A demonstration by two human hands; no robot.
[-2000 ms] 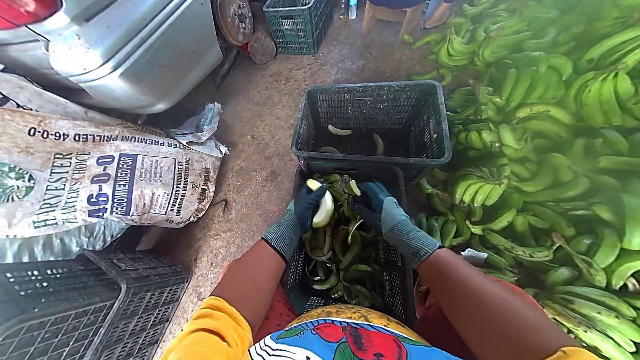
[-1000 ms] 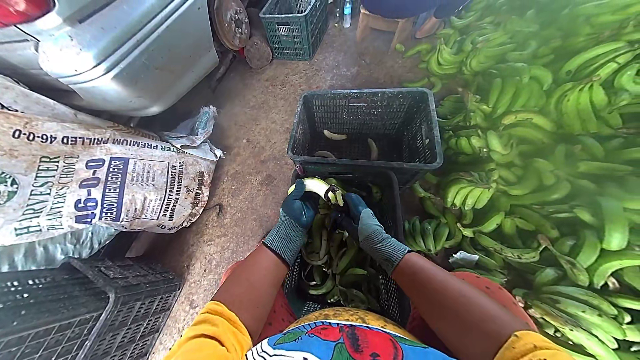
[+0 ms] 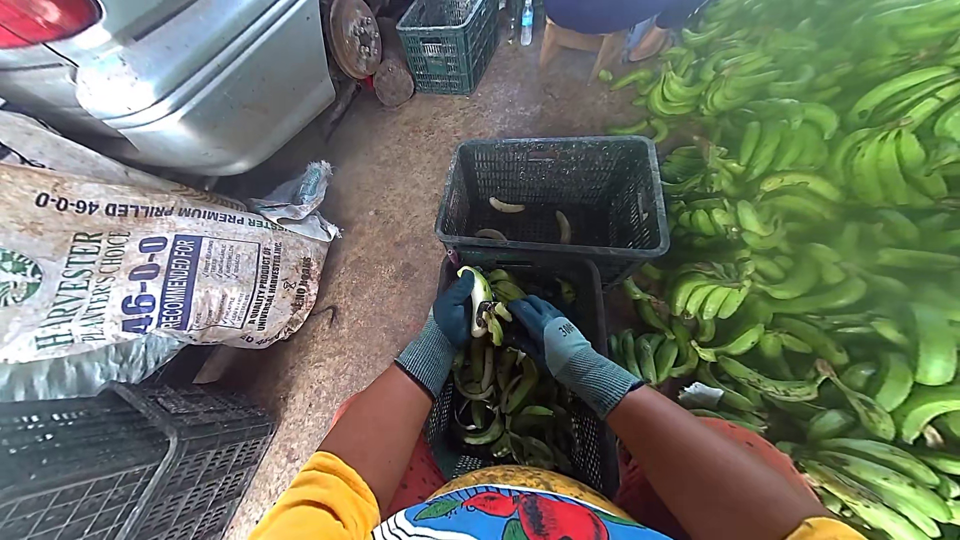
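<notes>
My left hand (image 3: 452,313), in a blue-grey knit work glove, is closed around a partly peeled green banana (image 3: 478,300) whose pale flesh shows. My right hand (image 3: 541,328), gloved alike, is at the banana's lower right side, by its loose peel; whether its fingers grip the peel is hidden. Both hands are over a dark plastic crate (image 3: 592,300) between my knees, which holds green peels (image 3: 517,397). Just beyond it stands a second black crate (image 3: 551,247) with several peeled bananas (image 3: 507,205) on its bottom.
Heaped green bananas (image 3: 795,225) cover the floor at right. At left lie a printed woven sack (image 3: 150,262) and a black crate (image 3: 169,450), below a silver car's rear (image 3: 202,75). A green crate (image 3: 450,52), a bottle (image 3: 526,22) and a seated person's stool (image 3: 577,41) are at the top.
The banana was held up between both hands about a second ago; now it is upright in my left hand, with my right hand lower beside it. More pale flesh cannot be clearly told.
</notes>
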